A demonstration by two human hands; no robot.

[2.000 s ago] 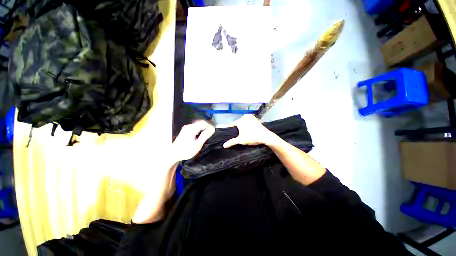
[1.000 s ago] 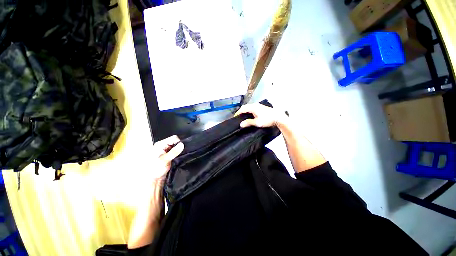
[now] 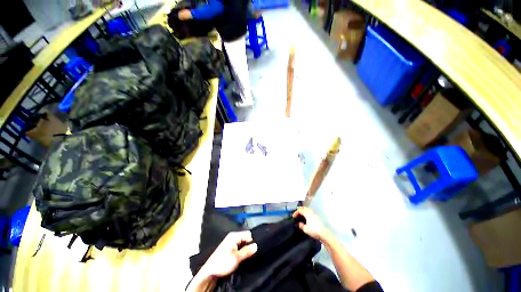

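A black inside-out backpack (image 3: 274, 248) lies limp at my lap, at the bottom middle. My left hand (image 3: 233, 251) grips its upper edge on the left, thumb on top. My right hand (image 3: 310, 223) grips its far right corner. The lower part of the bag merges with my black clothes and cannot be told apart. Camouflage backpacks (image 3: 108, 185) are piled on the wooden table to the left.
A white board (image 3: 260, 177) on blue legs stands just ahead. A wooden pole (image 3: 324, 171) slants up beside it; another bar (image 3: 290, 85) stands beyond. A blue stool (image 3: 439, 173), blue bin (image 3: 388, 65) and cardboard boxes (image 3: 437, 118) are right. A person (image 3: 231, 34) stands ahead.
The view has tilted up, showing the room ahead and the whole pile. The black bag is now lower in the picture, bunched between my hands. Both hands still hold it.
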